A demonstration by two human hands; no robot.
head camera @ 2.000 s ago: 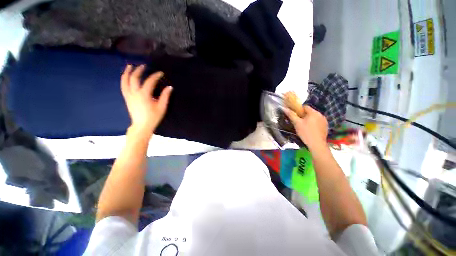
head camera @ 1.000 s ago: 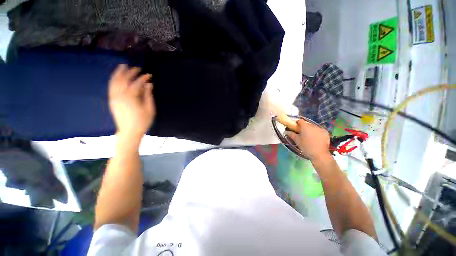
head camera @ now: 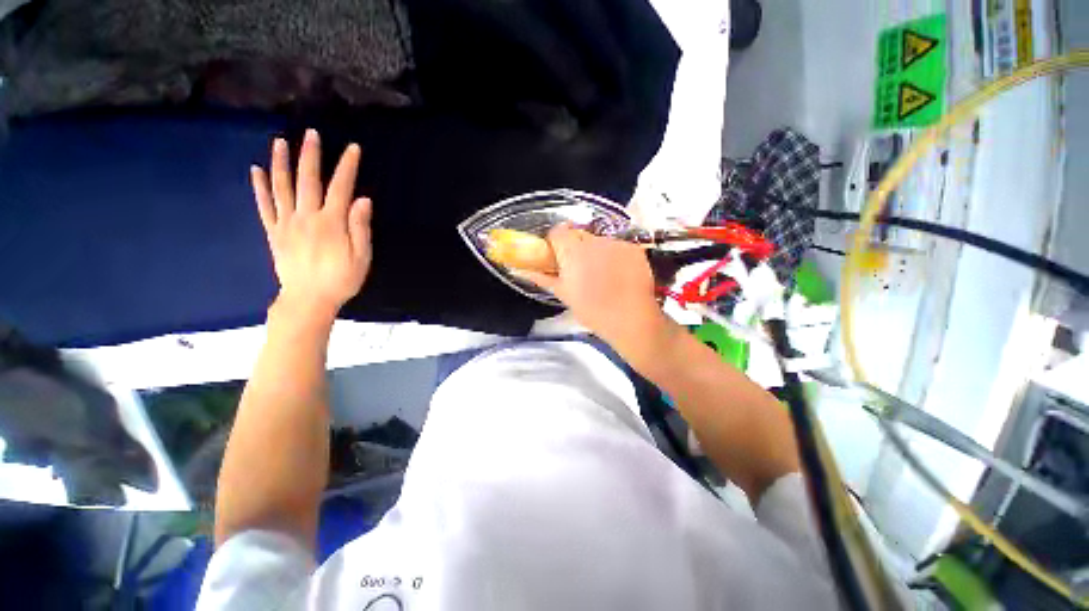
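The black garment lies spread over the right part of the navy padded board. My right hand is closed round the light wooden handle of the steam iron. The iron's silver pointed plate is over the black garment near its right front part, with the tip to the left. My left hand lies flat with fingers spread at the left edge of the black garment, holding nothing.
Grey tweed garment is heaped along the far side. Black and yellowish hoses with red and white ties run right of the iron. Checked cloth lies at the right. A green bin is below the table edge. Dark grey pieces hang at left.
My right hand has moved the iron left from the table's right edge onto the black garment, and the hose has followed. My left hand has flattened, its fingers spread wider.
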